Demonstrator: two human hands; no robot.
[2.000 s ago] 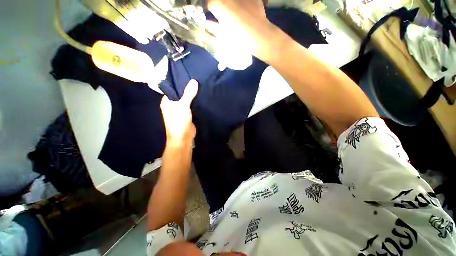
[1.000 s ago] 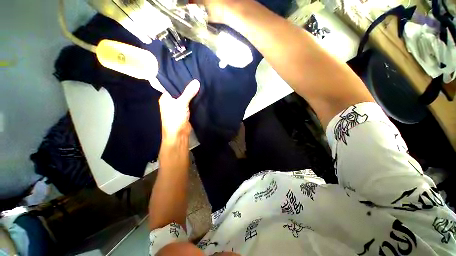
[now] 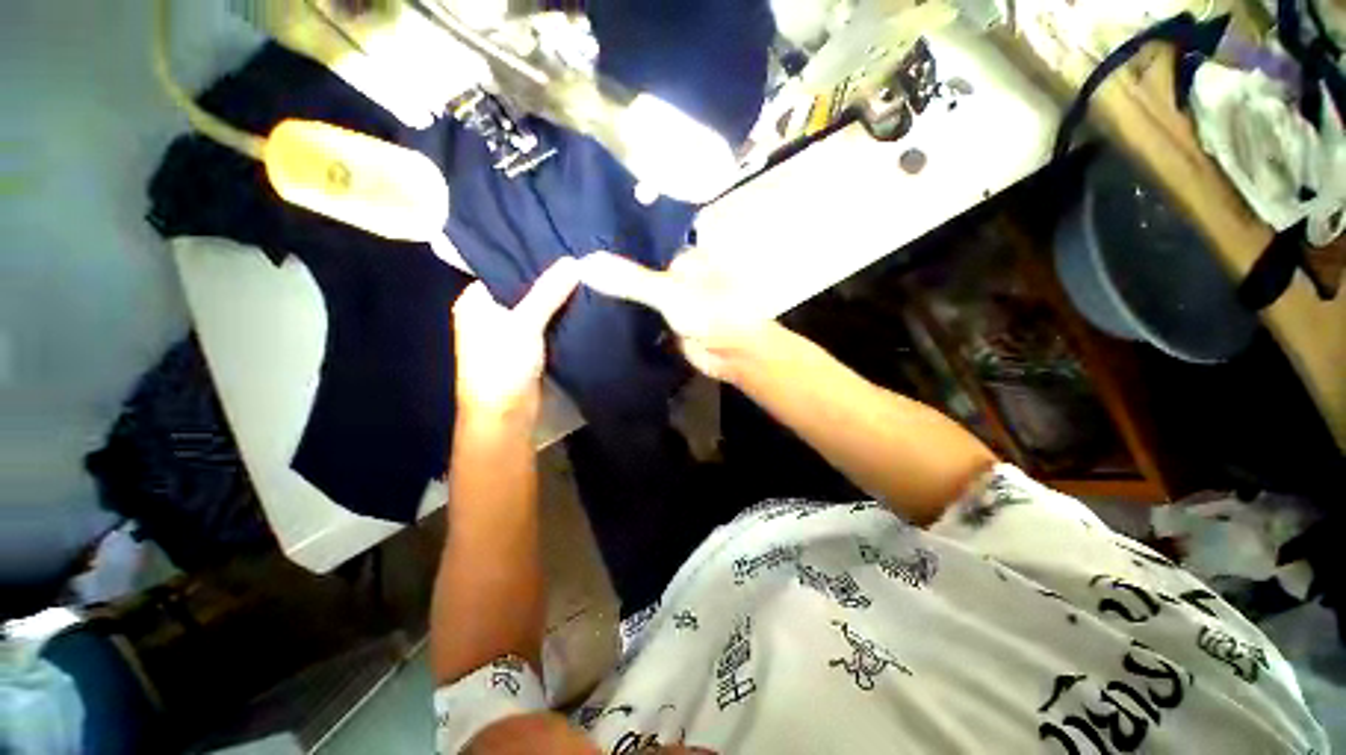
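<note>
A dark navy garment panel [image 3: 591,207] lies under the presser foot [image 3: 509,148] of the sewing machine and hangs over the table's front edge. My left hand [image 3: 502,347] grips the cloth just in front of the foot, thumb on top. My right hand [image 3: 687,310] grips the same cloth close beside it; the fingertips of both hands nearly meet. The machine head [image 3: 517,52] is at the top, partly lost in glare. The lamp [image 3: 347,177] glares left of the foot.
More dark cut pieces [image 3: 377,339] lie on the white table [image 3: 259,354] at left. A black cloth pile [image 3: 177,457] is beyond its left edge. The machine bed [image 3: 871,192] shows at right. A grey-blue tub [image 3: 1100,266] sits below the wooden ledge [image 3: 1181,177], which holds white scraps [image 3: 1255,140].
My right hand has come down from the top, beside the machine head, to the cloth next to my left hand. The machine bed at right is uncovered. My left hand has shifted slightly left.
</note>
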